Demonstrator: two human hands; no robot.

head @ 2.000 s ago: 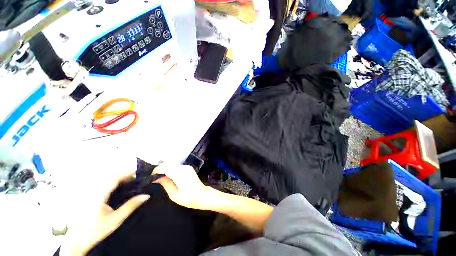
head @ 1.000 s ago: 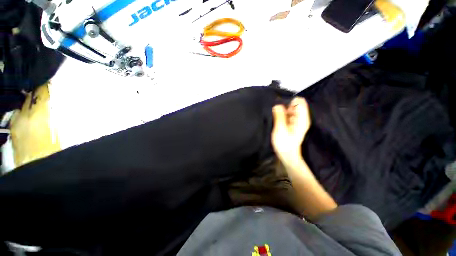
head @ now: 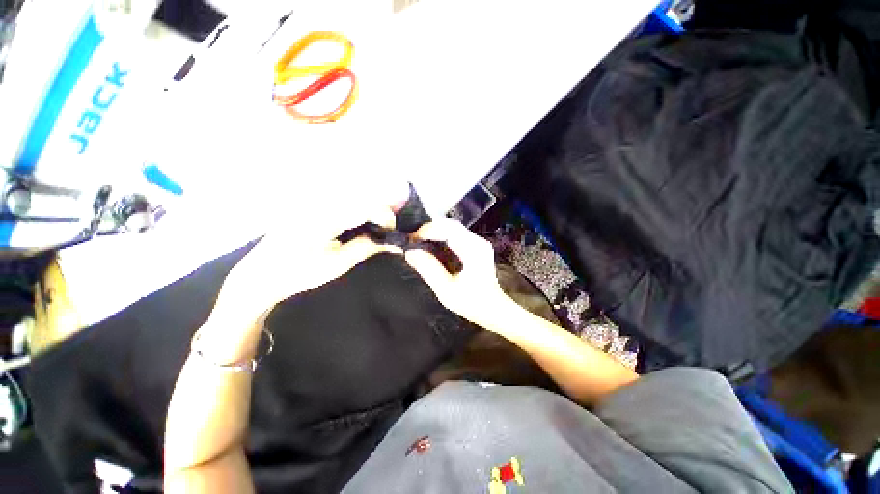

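A black garment [head: 328,338] lies over my lap and the front edge of the white table [head: 434,106]. My left hand [head: 299,256] and my right hand [head: 463,270] meet at the garment's upper end, near the table edge. The fingertips of both hands pinch a narrow dark edge of the cloth between them. A small dark tip of cloth stands up above the fingers. My left hand looks washed out against the white table, and its fingers are partly hard to tell from it.
Scissors with yellow and red handles [head: 316,77] lie on the table. The white JACK sewing machine [head: 72,106] stands at the upper left. A large black garment pile [head: 714,193] is at right. A blue crate [head: 791,434] shows at lower right.
My left hand, out of view a second ago, is back at the cloth edge beside my right hand. The garment's upper end now sits between both hands. The camera view has shifted.
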